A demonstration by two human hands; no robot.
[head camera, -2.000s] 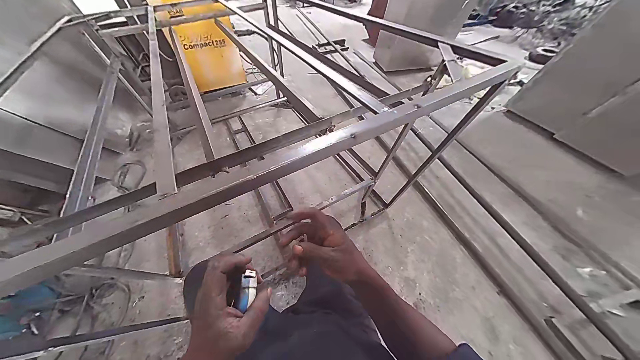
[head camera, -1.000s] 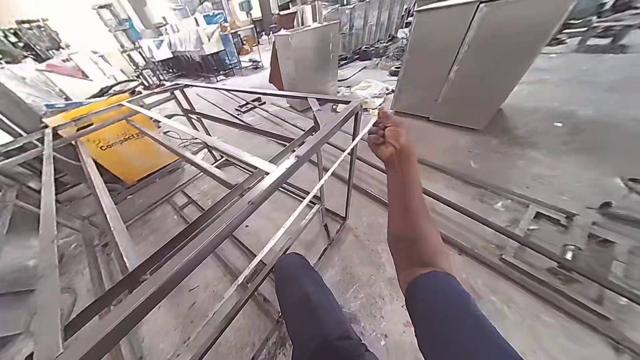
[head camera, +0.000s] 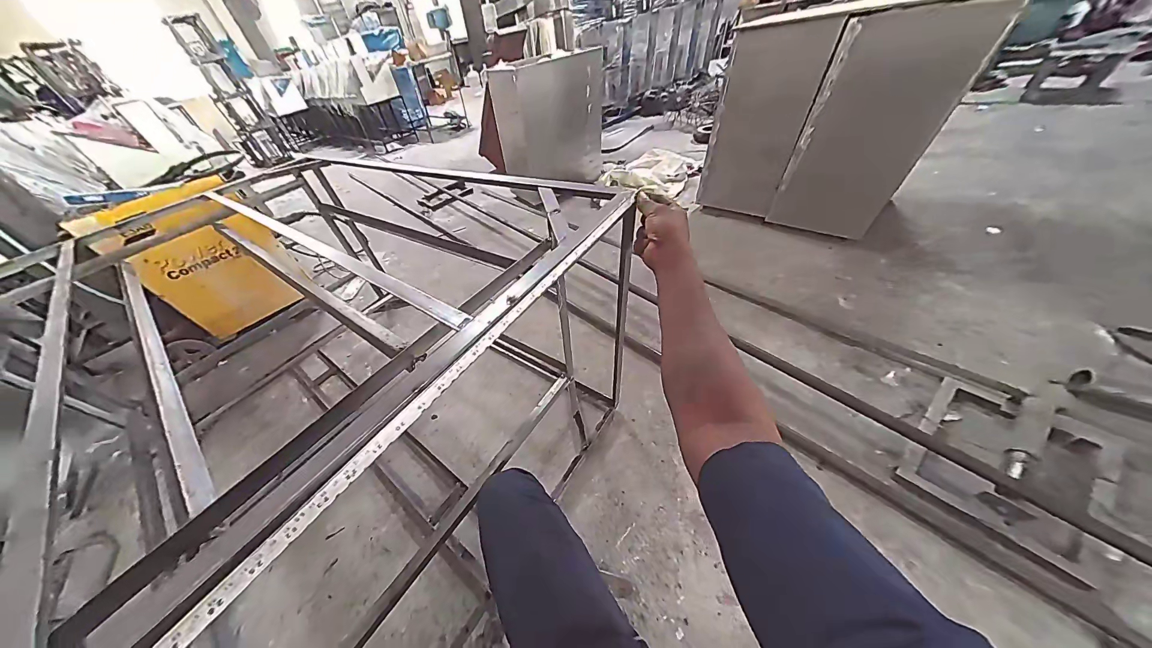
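A welded frame of square steel tube [head camera: 468, 335] stands in front of me. My right hand [head camera: 661, 232] is at its far right corner, fingers closed on the end of a measuring tape's blade [head camera: 405, 418]. The pale, marked blade runs from that corner along the outer side of the top rail, down to the lower left edge of the view. My left hand is out of view, and the tape's case does not show.
A yellow machine [head camera: 220, 270] stands behind the frame at left. Large grey sheet-metal cabinets [head camera: 837, 117] stand beyond the corner. Long steel bars [head camera: 864, 414] and metal parts [head camera: 1026, 441] lie on the floor at right. My knee [head camera: 531, 540] is beside the frame.
My right hand has gone from near my lap out to the far corner. The tape blade, stretched in the air a second ago, now lies along the rail. The left hand has left the view, which has tilted up.
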